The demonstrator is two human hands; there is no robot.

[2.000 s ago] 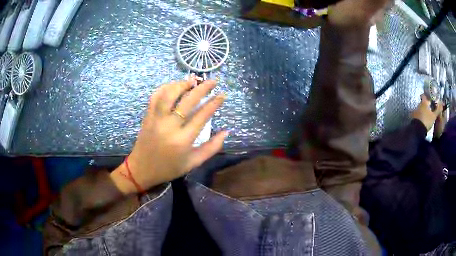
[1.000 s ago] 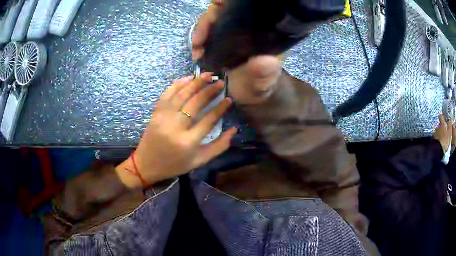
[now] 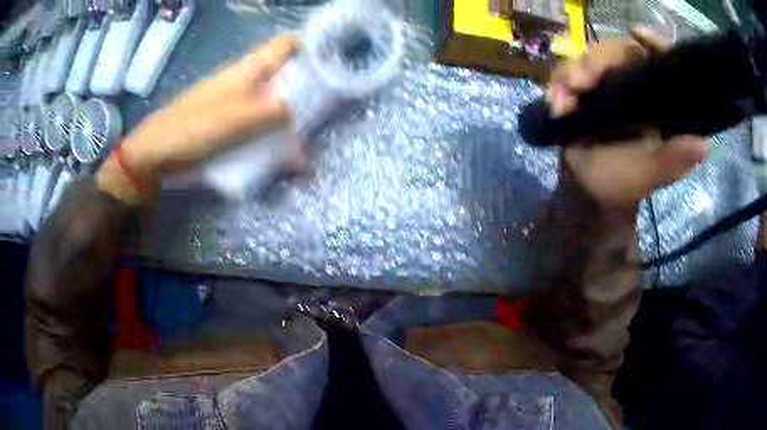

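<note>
A white handheld mini fan [image 3: 250, 159] is in my left hand [image 3: 220, 109], tilted, with its round head toward the upper right. The fan and the hand are motion-blurred. The fan's neck lies by my fingers, and its details cannot be made out. My right hand [image 3: 618, 155] is wrapped around a thick black electric screwdriver [image 3: 647, 92] at the right, which lies nearly level and away from the fan. The driver bit cannot be seen.
Rows of white fans [image 3: 91, 130] lie at the left edge. A yellow and black screw feeder [image 3: 473, 38] stands at the top right of centre. Bubble wrap [image 3: 395, 201] covers the table. A black cord [image 3: 715, 228] runs at the right, above a person's dark sleeve [image 3: 706, 327].
My left hand has moved up and left with the fan, which was lying on the table. My right hand has drawn the screwdriver away from the fan to the right.
</note>
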